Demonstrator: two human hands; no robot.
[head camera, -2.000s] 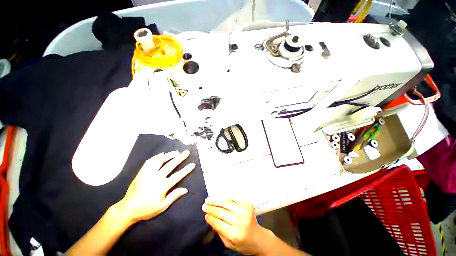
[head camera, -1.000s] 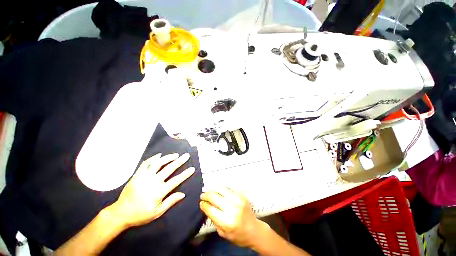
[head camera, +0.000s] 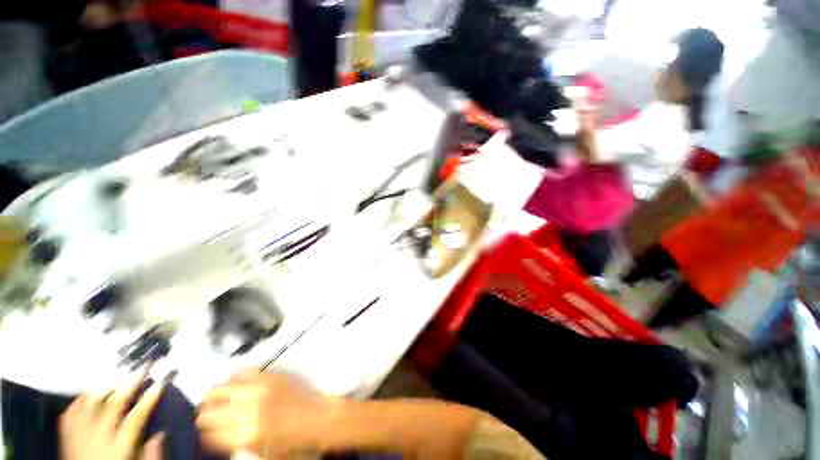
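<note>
The black cloth (head camera: 173, 422) lies at the bottom left beside the sewing machine (head camera: 171, 234), partly out of the picture. My left hand (head camera: 108, 422) lies on the cloth, fingers apart, cut off by the bottom edge and blurred. My right hand (head camera: 238, 415) is at the cloth's right edge with its fingers curled; blur hides whether it pinches the cloth. The scissors (head camera: 243, 319) lie on the machine bed above my right hand, blurred.
A red basket (head camera: 539, 283) with dark cloth (head camera: 557, 359) stands below right of the machine. The tan tray (head camera: 463, 220) is at the machine's right end. A person (head camera: 652, 135) in a white top is at the upper right, near orange cloth (head camera: 751, 229). A pale blue trough (head camera: 180, 99) lies behind.
The view has swung to the right and blurred. The machine and both hands now sit further left and lower in the picture; another person has come into view.
</note>
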